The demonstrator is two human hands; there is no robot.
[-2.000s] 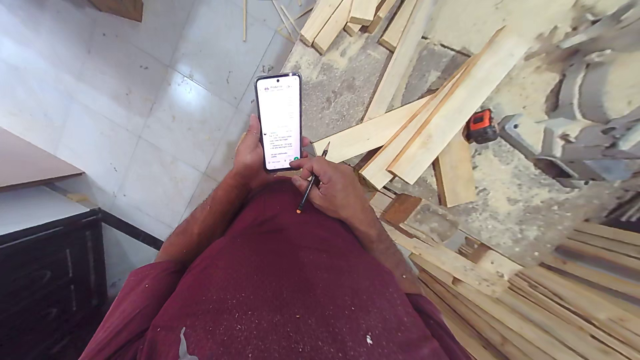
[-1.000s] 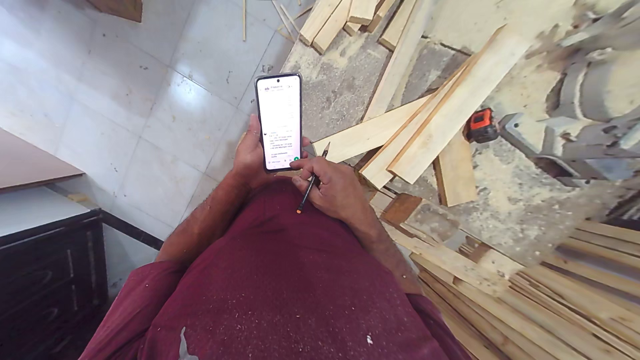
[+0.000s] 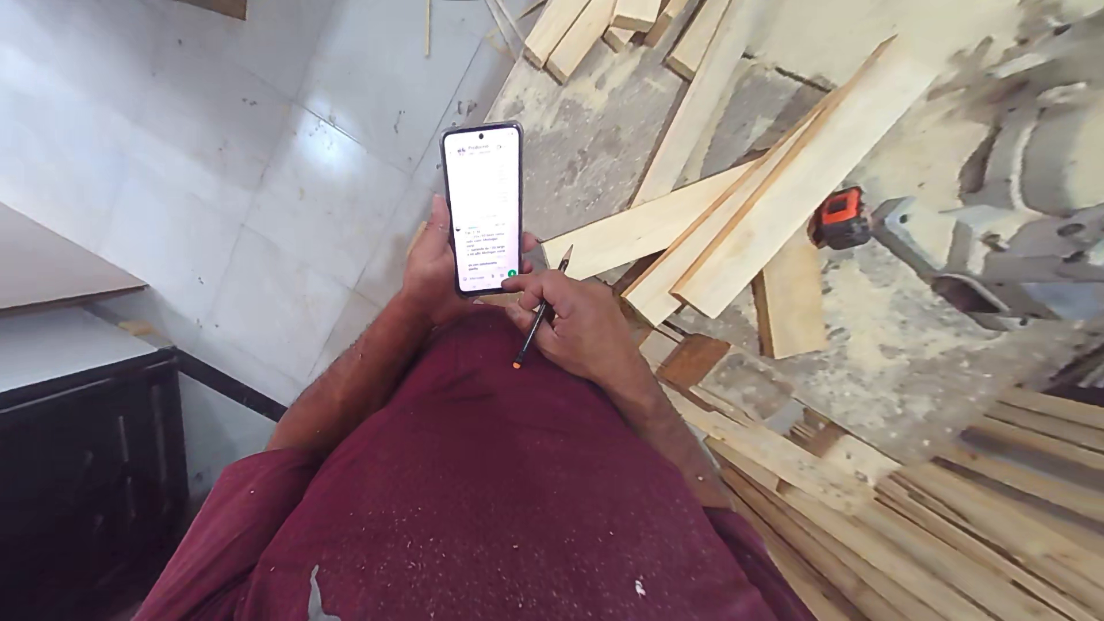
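Note:
In the head view, my left hand (image 3: pixel 431 269) holds a smartphone (image 3: pixel 485 207) upright in front of my body, with its lit screen facing me and showing lines of text. My right hand (image 3: pixel 576 321) is at the phone's lower right corner, a fingertip at the bottom of the screen. A dark pencil (image 3: pixel 541 321) is held between the fingers of that hand, its point up and its orange end down over my maroon shirt. Part of my left hand is hidden behind the phone.
Pale boards (image 3: pixel 802 190) lie crossed on a dusty surface at the right, beside an orange and black tape measure (image 3: pixel 840 217) and a grey metal machine (image 3: pixel 992 250). Stacked wooden strips (image 3: pixel 975 517) fill the lower right. A black cabinet (image 3: pixel 90 483) stands at lower left.

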